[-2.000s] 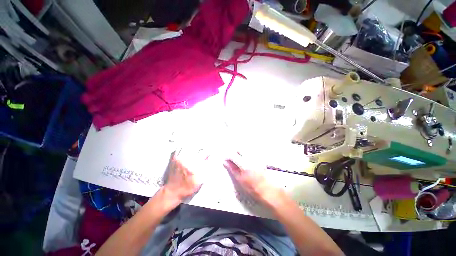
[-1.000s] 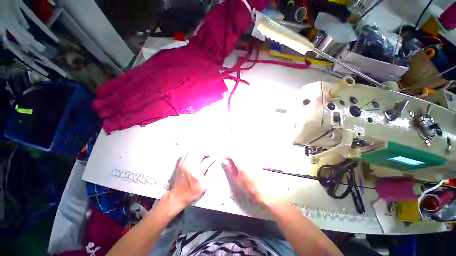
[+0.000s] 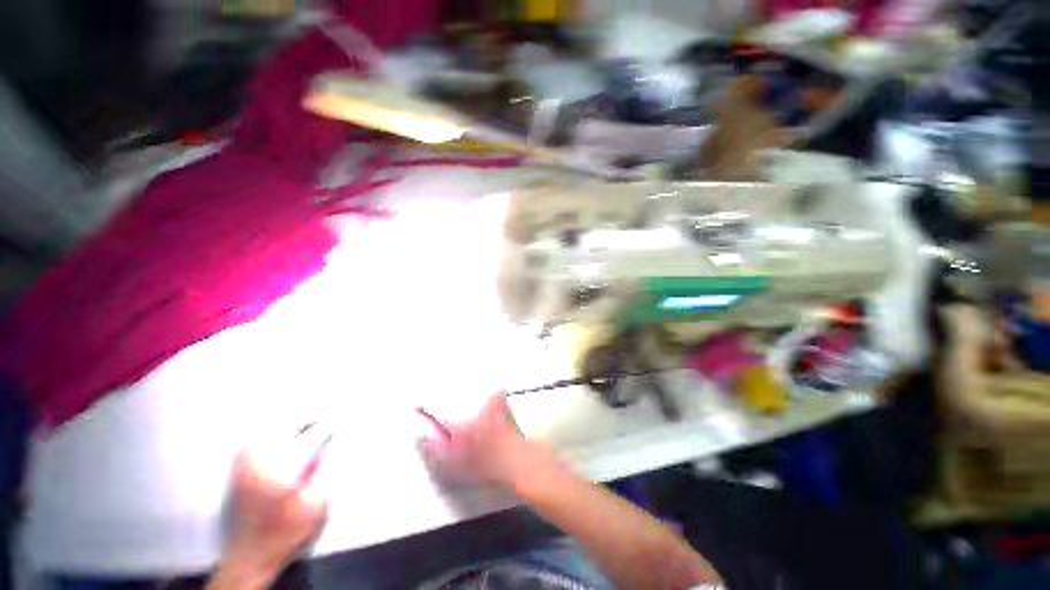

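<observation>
My left hand (image 3: 274, 507) is blurred over the front left of the white table, its fingers curled. My right hand (image 3: 472, 444) is to its right, also blurred, with thumb and fingers toward the glare. The bright lamp light washes out the area between and above both hands, so I cannot tell whether either holds anything. The dark pink garment pile (image 3: 196, 254) lies at the left of the table, beyond my hands.
The cream sewing machine (image 3: 794, 225) with its green panel (image 3: 708, 286) stands right of centre. Scissors (image 3: 610, 369), a thin dark rod (image 3: 547, 387) and a pink thread cone (image 3: 723, 355) lie before it. The lamp head (image 3: 386, 112) hangs behind. A cardboard-coloured box (image 3: 999, 426) is at far right.
The view has swung to the right and blurred, so the machine and garment pile appear further left. My hands sit further apart than before.
</observation>
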